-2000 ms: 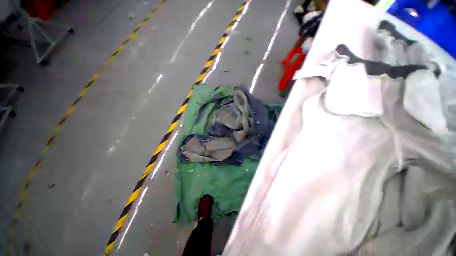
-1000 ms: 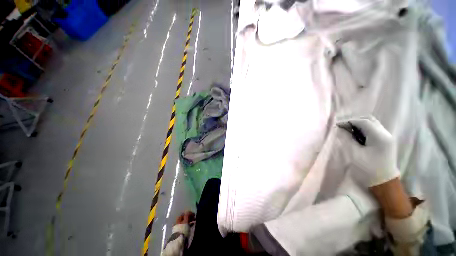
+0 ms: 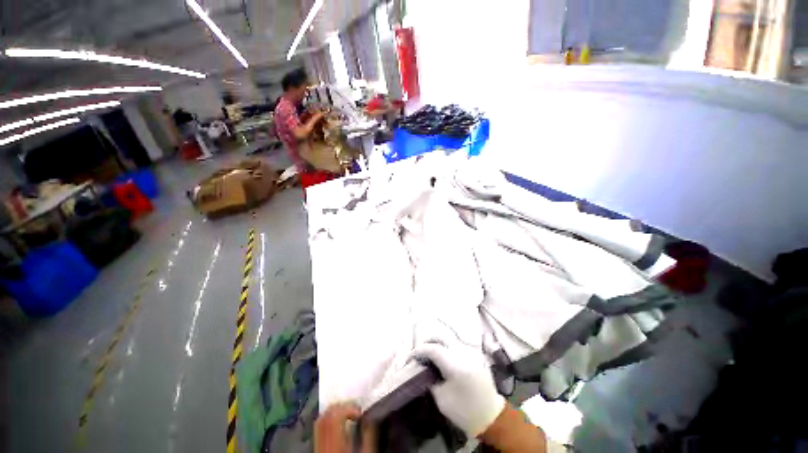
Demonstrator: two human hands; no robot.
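Observation:
A pale knit garment (image 3: pixel 390 358) with a dark grey band (image 3: pixel 400 395) lies at the table's near edge. My left hand (image 3: pixel 340 428), bare, blurred and cut off by the bottom edge, is at the band's left end and grips the garment there. My right hand (image 3: pixel 462 387), in a white glove, is closed over the band's right end. A small dark tool, seemingly thread snips (image 3: pixel 431 364), shows partly at its fingers; the rest is hidden.
More pale garments (image 3: pixel 532 305) with dark edges spread over the white table (image 3: pixel 341 292) and hang off its right side. Blue bins (image 3: pixel 416 144) and a seated person (image 3: pixel 306 128) are beyond it. A green cloth (image 3: pixel 259 380) lies on the floor at left.
The view has risen from the floor and table to the room. My left hand has come from beside the table to the dark band. My gloved right hand is now at the band too.

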